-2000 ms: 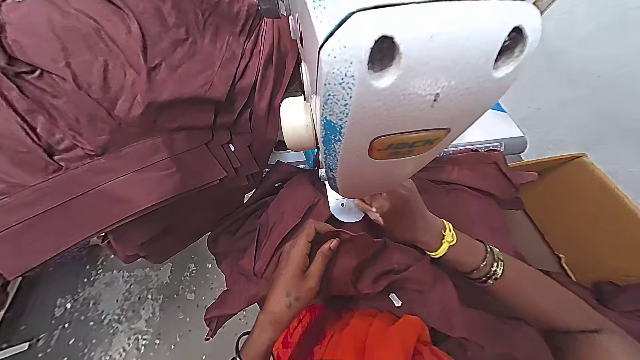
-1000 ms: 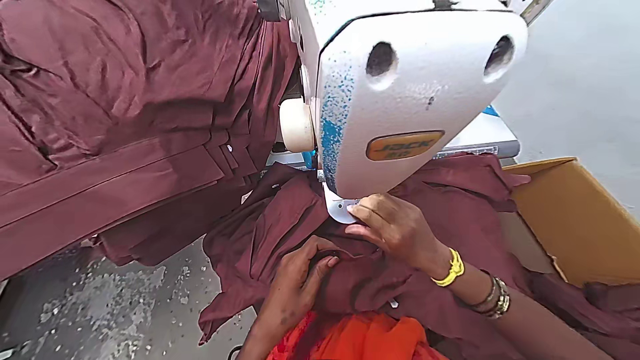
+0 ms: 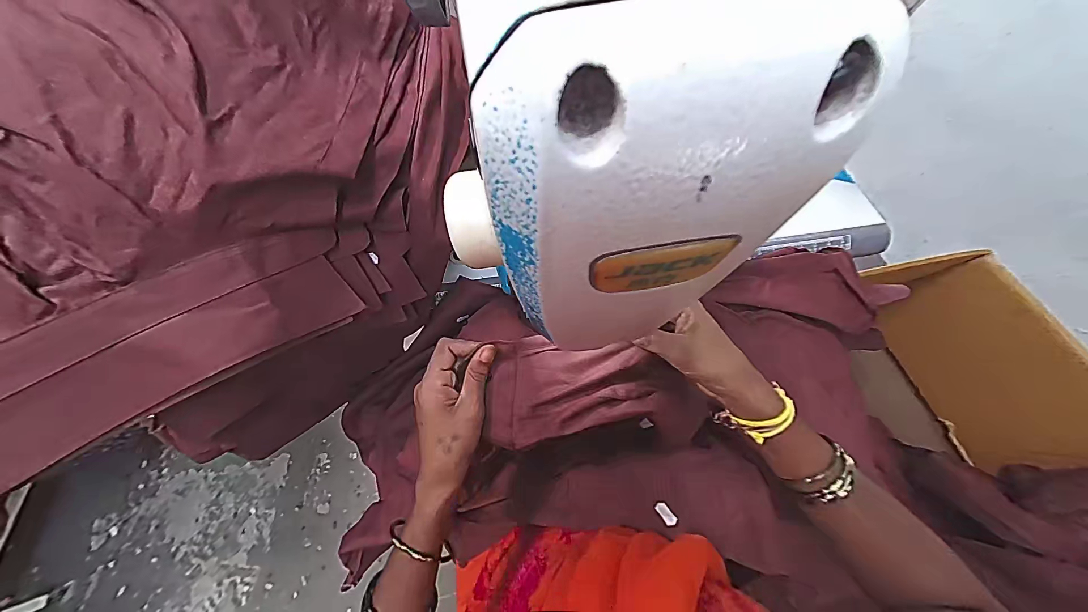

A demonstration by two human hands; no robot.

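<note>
A maroon garment [image 3: 578, 391] lies bunched under the head of a white and blue Jack sewing machine [image 3: 680, 170]. My left hand [image 3: 452, 399] pinches the edge of the cloth between thumb and fingers, left of the machine head's lower end. My right hand [image 3: 697, 348] grips the same edge farther right, its fingertips partly behind the machine head. Between both hands the cloth is stretched and lightly creased. The needle and presser foot are hidden behind the head.
A large pile of maroon cloth pieces [image 3: 212, 212] fills the left side. At the right stands an open cardboard box [image 3: 977, 357], with maroon cloth beside it. A small white tag [image 3: 665, 513] lies on the cloth near my orange clothing [image 3: 595, 569].
My left hand has risen, and the cloth edge is now raised and stretched between both hands. My right hand has moved away from the white piece below the machine head, which is now hidden.
</note>
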